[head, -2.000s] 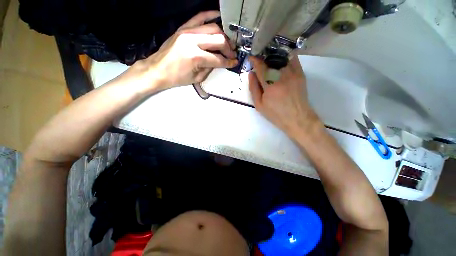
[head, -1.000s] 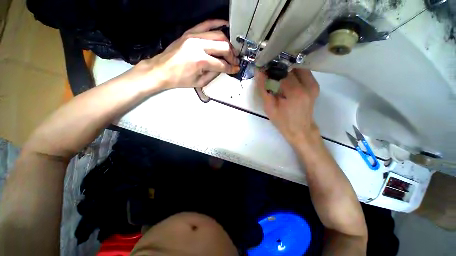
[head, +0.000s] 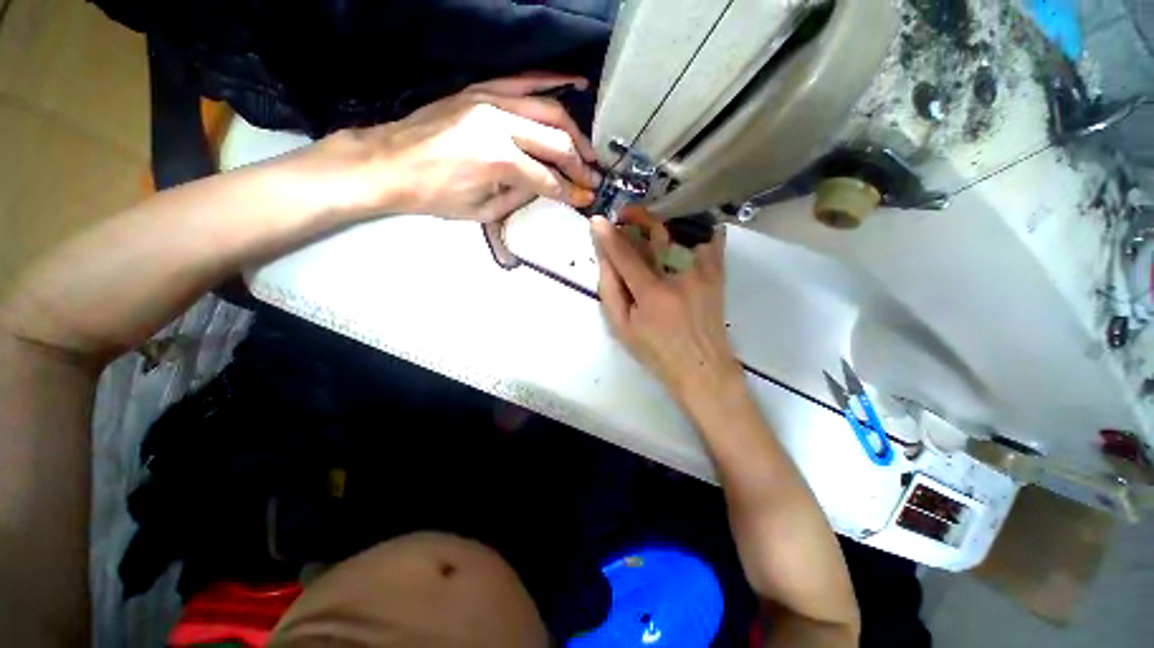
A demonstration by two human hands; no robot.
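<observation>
My left hand [head: 475, 158] is left of the presser foot [head: 629, 187], with its thumb and fingers pinched on a small black fabric piece [head: 604, 200] mostly hidden under them. My right hand [head: 671, 310] is just in front of the foot, its fingertips close to my left fingertips. Whether it grips the cloth cannot be told. The off-white machine head [head: 759, 95] stands above and right of both hands. The larger black garment [head: 380, 57] lies heaped behind my left hand and forearm.
Blue-handled thread snips [head: 868, 424] lie on the white machine table [head: 418, 298], right of my right forearm, near the control panel [head: 934, 513]. A beige knob [head: 845, 203] is on the machine. A blue round plastic item [head: 652, 601] and black cloth [head: 367, 443] are below the table edge.
The camera view has shifted, showing more of the machine's top. My right hand has come in closer to the foot and my left fingertips. My left hand stays at the cloth.
</observation>
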